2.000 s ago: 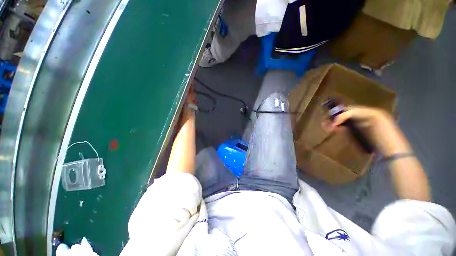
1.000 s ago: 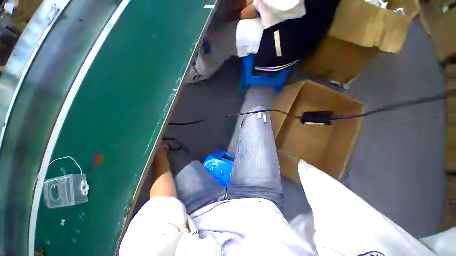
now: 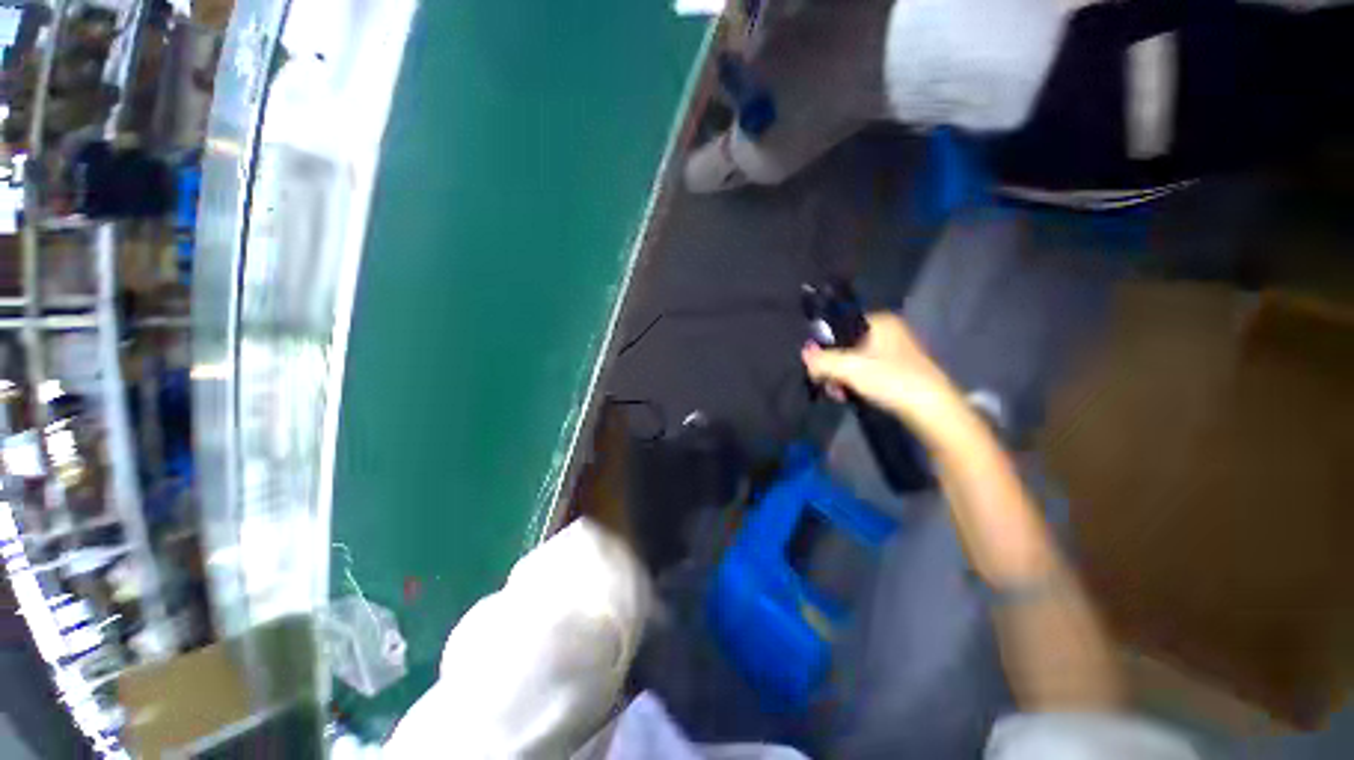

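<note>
My right hand [image 3: 876, 368] is closed around a black, elongated electric screwdriver [image 3: 897, 446], held over the floor to the right of the bench. One end of it shows past my fingers; the image is blurred. My left sleeve [image 3: 542, 639] reaches to the bench edge, but the hand itself cannot be made out there. A clear plastic housing [image 3: 361, 646] with a thin white wire lies on the green bench top [image 3: 498, 267], near its left rail.
A blue stool [image 3: 775, 601] stands below me. A brown carton [image 3: 1218, 490] is at the right, blurred. Another person in white and dark clothing [image 3: 973, 67] sits ahead, near the bench. Thin black cords hang beside the bench edge. Metal rails [image 3: 282, 297] run along the left.
My right hand, out of view one second ago, is back in view with the black screwdriver, further left than two seconds ago. The view has shifted, and the housing appears lower and further right.
</note>
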